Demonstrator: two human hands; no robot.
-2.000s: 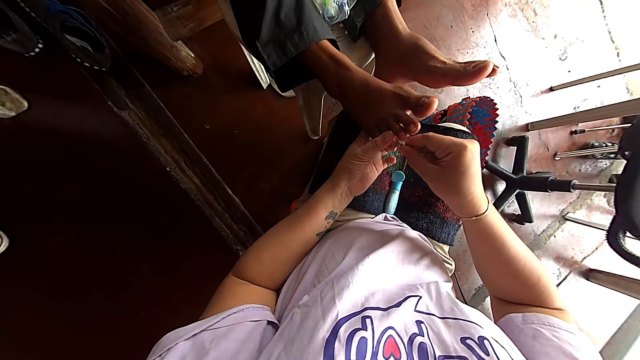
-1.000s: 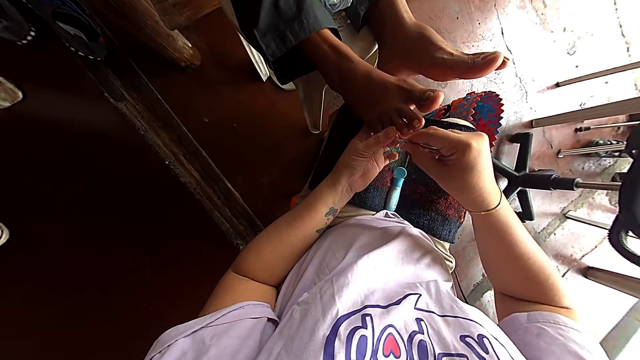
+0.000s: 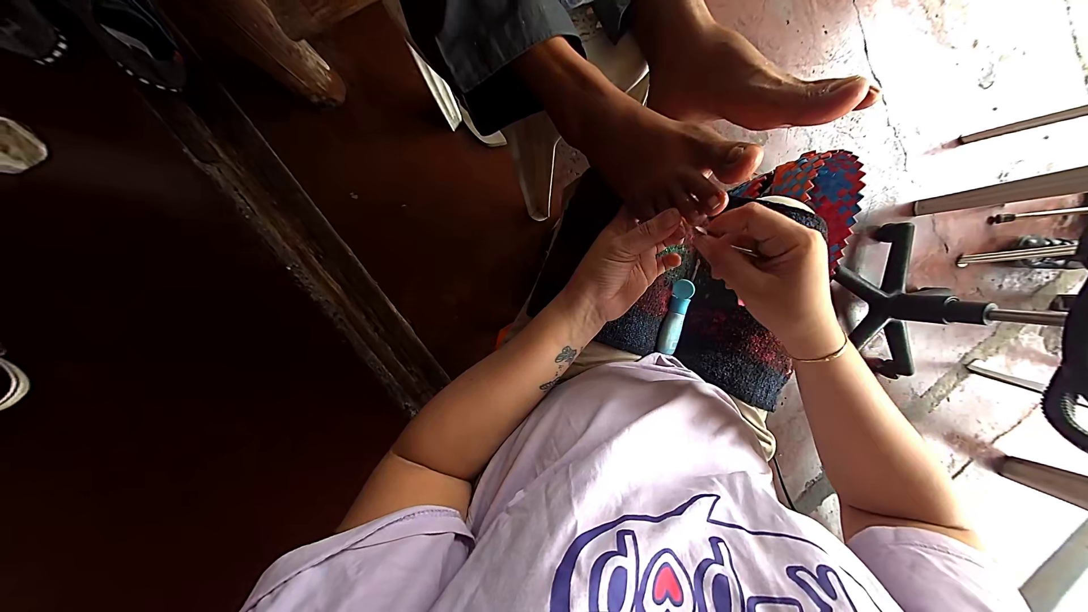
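Another person's bare foot (image 3: 646, 144) rests over my lap, its toes between my hands. My left hand (image 3: 625, 259) touches the toes from below, fingers partly spread, seemingly steadying them. In my right hand (image 3: 769, 263) is a thin metal tool (image 3: 746, 252), pinched with its tip at the smaller toes; its exact kind is hidden by my fingers. A light-blue tube with a turquoise cap (image 3: 674, 319) lies on the dark speckled towel (image 3: 739, 348) across my lap. The person's other foot (image 3: 739, 81) is farther up, apart from my hands.
A woven red and blue mat (image 3: 837, 200) lies beyond my right hand. On the right are a black wheeled chair base (image 3: 901, 306) and several metal legs. A white plastic chair leg (image 3: 534, 166) stands beside the feet. A wooden beam (image 3: 297, 263) crosses the floor at left.
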